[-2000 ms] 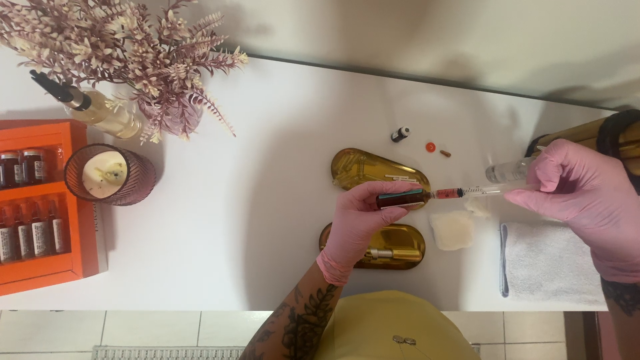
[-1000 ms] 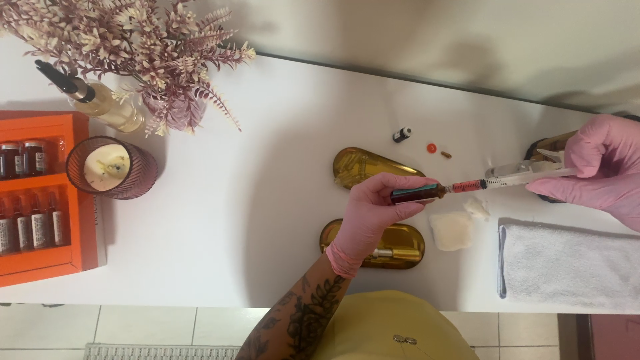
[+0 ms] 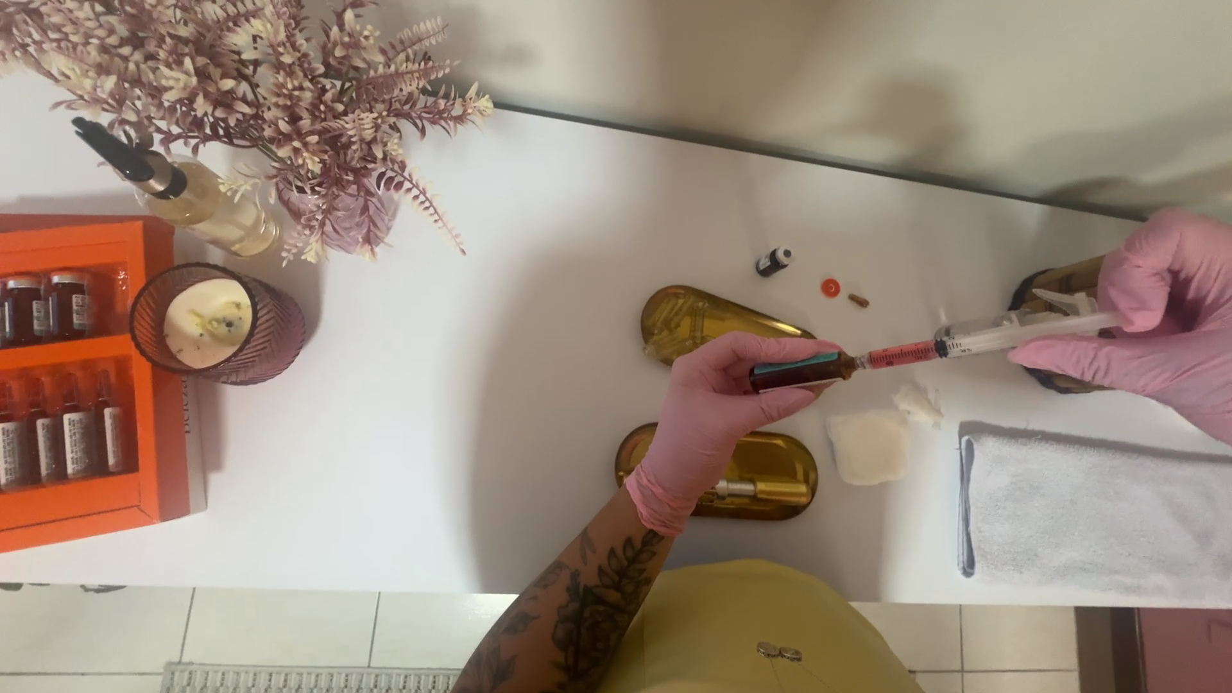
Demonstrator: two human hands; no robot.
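Observation:
My left hand (image 3: 717, 409), in a pink glove, grips a dark amber glass vial (image 3: 801, 372) with a teal label. A clear syringe (image 3: 982, 339) meets the vial's mouth, its front part filled with red liquid. My right hand (image 3: 1155, 332), also gloved in pink, holds the plunger end of the syringe. Behind my left hand lies a gold oval tray (image 3: 698, 306) with clear glass ampoules. Partly under my left wrist is a second gold tray (image 3: 804, 460) bearing a gold and silver pen-like tool (image 3: 770, 491).
A small dark vial (image 3: 773, 261), an orange-red ring (image 3: 830, 288) and a cotton pad (image 3: 868, 448) lie nearby. A folded grey towel (image 3: 1097, 515) is at right. To the left stand a candle in ribbed glass (image 3: 274, 332), a pump bottle (image 3: 217, 207), dried-look flowers (image 3: 289, 87) and an orange vial box (image 3: 154, 423).
The red liquid fills more of the syringe than two seconds ago, and its plunger sits further back. My right hand has shifted and turned on the plunger end.

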